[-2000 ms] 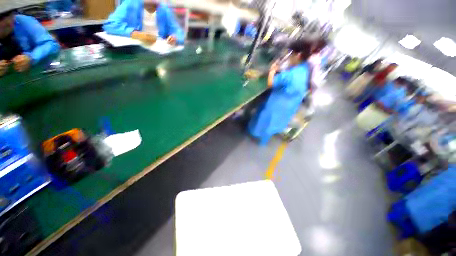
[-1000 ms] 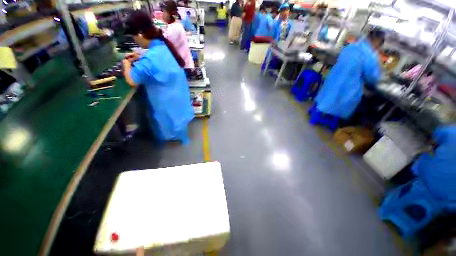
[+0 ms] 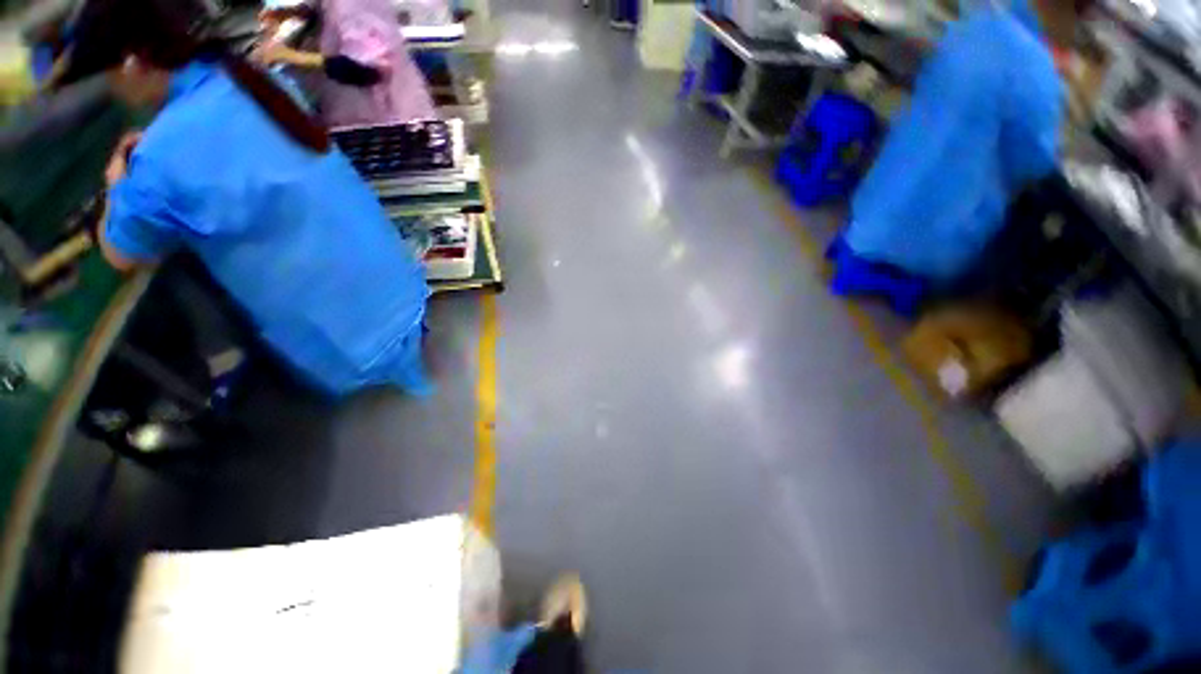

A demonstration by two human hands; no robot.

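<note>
A white, flat-topped, box-like thing (image 3: 303, 606) lies at the bottom left, cut off by the lower edge. Its top is overexposed, with a small thin dark mark, and its contents cannot be seen. A paler side face shows at its right edge. Beside it, low down, are a bit of blue cloth, a dark patch and a blurred beige shape, perhaps my smock, leg and shoe. Neither of my hands can be made out.
A seated person in blue (image 3: 277, 224) is at the green bench (image 3: 33, 435) on the left. A tray rack (image 3: 454, 244) stands beyond. The grey aisle (image 3: 632, 435) runs ahead. On the right are a person, a carton (image 3: 968, 345), a white box (image 3: 1067, 421) and blue stools (image 3: 1106, 593).
The view has moved forward along the aisle and tilted down. The seated person and rack look nearer. The white thing has shifted left and lower in view. The fingertip-like shape at its near edge is gone.
</note>
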